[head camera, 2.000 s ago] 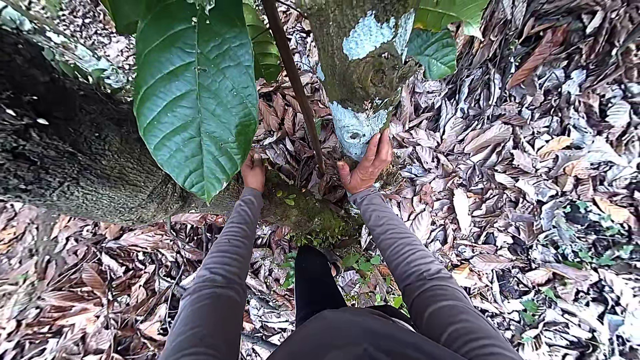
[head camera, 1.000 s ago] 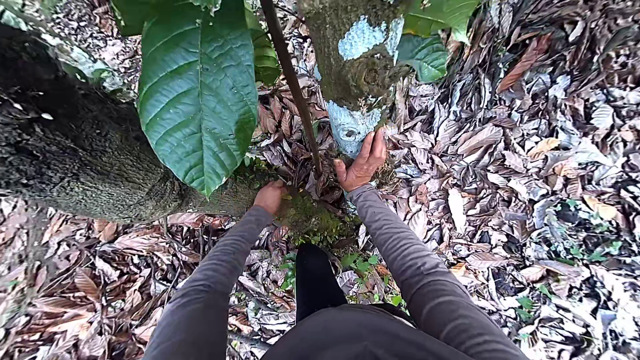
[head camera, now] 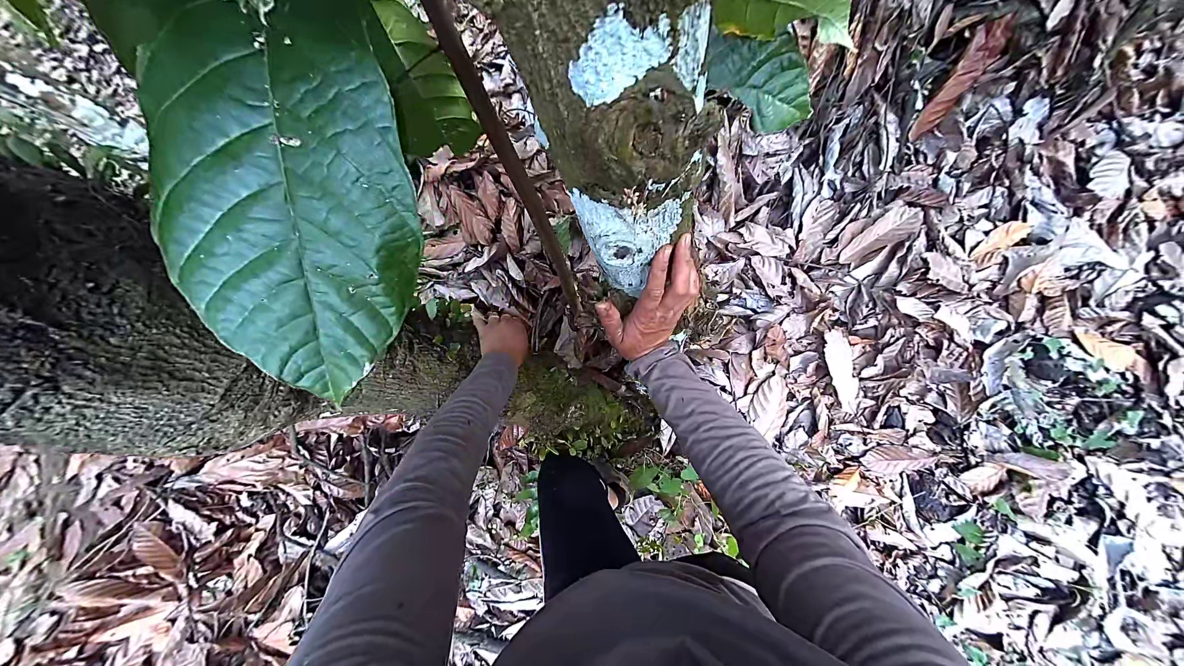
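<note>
My right hand [head camera: 659, 301] rests with spread fingers against the base of a tree trunk [head camera: 606, 139] that carries pale blue-white patches. Nothing is held in it. My left hand [head camera: 502, 335] reaches down among dry leaves beside the mossy base of the trunk; its fingertips are hidden, so I cannot tell whether they grip anything. Between the two hands a thin brown stem [head camera: 509, 157] rises from the leaf litter. A large green leaf [head camera: 287, 199] hangs to the left of my left hand.
A thick, dark trunk [head camera: 120, 361] lies or leans across the left side. Dry brown leaf litter [head camera: 879, 370] covers the ground all around. Small green plants [head camera: 666, 481] grow near my dark-clothed leg [head camera: 578, 518]. More green leaves [head camera: 763, 79] hang at the top.
My left hand has gone from the mossy base a second ago up and slightly left into the dry leaves. My right hand has stayed against the patched trunk.
</note>
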